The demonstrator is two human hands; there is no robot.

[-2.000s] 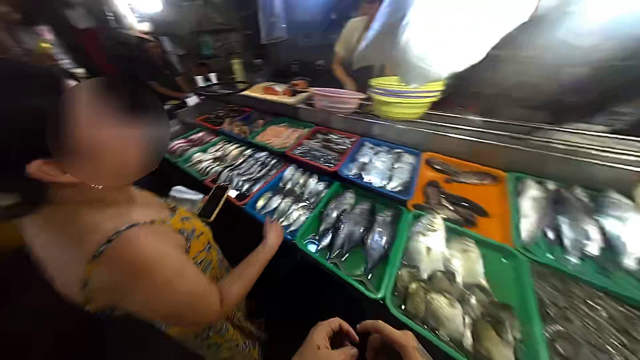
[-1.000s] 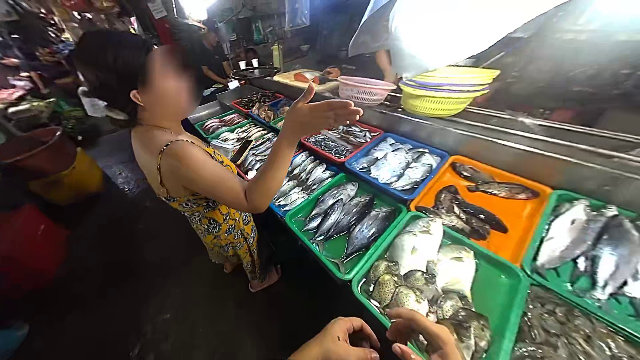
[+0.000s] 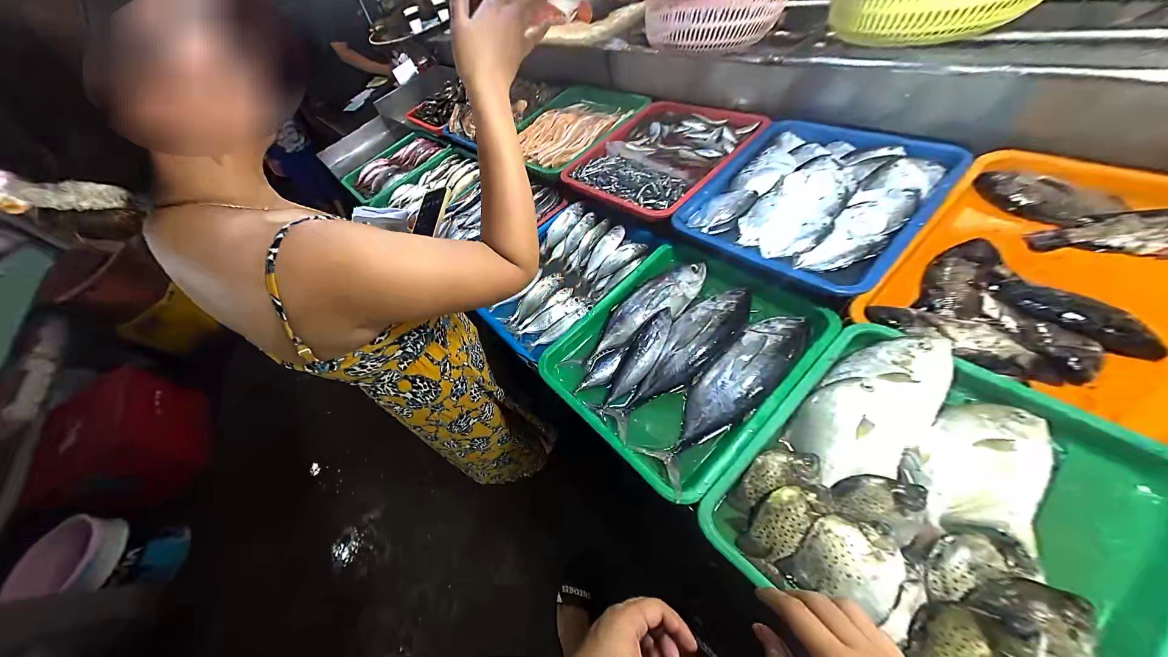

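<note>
My left hand (image 3: 639, 628) is at the bottom edge with curled fingers and no object visible in it. To its right, my right hand (image 3: 821, 624) is over the near edge of a green tray (image 3: 1095, 456) of silvery and spotted fish (image 3: 844, 561); whether it touches the tray I cannot tell. Past that tray, dark-backed fish (image 3: 744, 374) lie in another green tray (image 3: 671, 415). An orange tray (image 3: 958, 219) with dark fish (image 3: 1068, 315) and a blue tray (image 3: 849, 285) with silvery fish (image 3: 798, 205) stand behind.
A person in a yellow patterned dress (image 3: 438, 392) stands at the left beside the trays, one arm raised. Pink (image 3: 712, 23) and yellow-green (image 3: 931, 20) plastic baskets rest on the metal ledge behind. A pale tub (image 3: 64, 557) is at the lower left, near a red object (image 3: 128, 438).
The person's raised hand, lower near the trays two seconds ago, is now up at head height. My hands remain near the bottom edge. The view has shifted.
</note>
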